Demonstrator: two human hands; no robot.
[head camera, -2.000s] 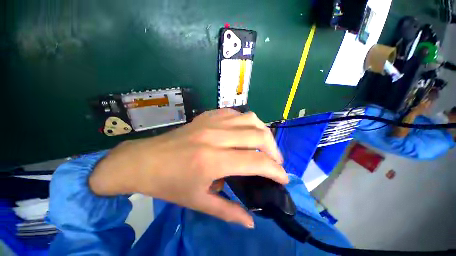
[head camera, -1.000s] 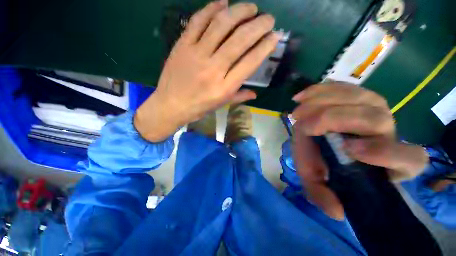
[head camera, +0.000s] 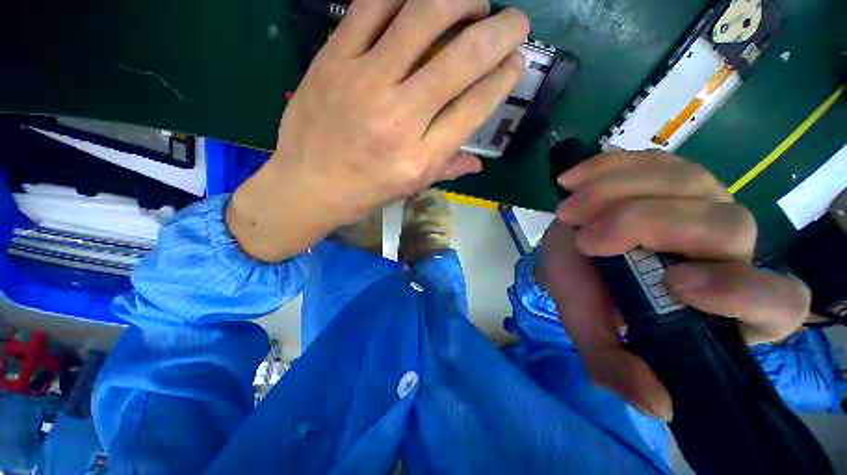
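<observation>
My left hand lies palm down over a phone assembly near the bench edge, fingers across it and thumb at its near side. The hand hides much of the phone; its silver-white part and black end show at the right. My right hand is closed around a thick black electric screwdriver. Its thin tip points up and left, just right of that phone, apart from it. A second phone assembly lies tilted at the upper right, with an orange strip and a pale rounded-triangle plate.
The green bench has a yellow line and a white sheet at the right. A blue tote with flat parts stands below the bench edge at left. A red object is at the lower left.
My left hand has moved from beside the screwdriver onto the left phone. My right hand has come into view around the screwdriver. The view has shifted; the tip now shows more clearly.
</observation>
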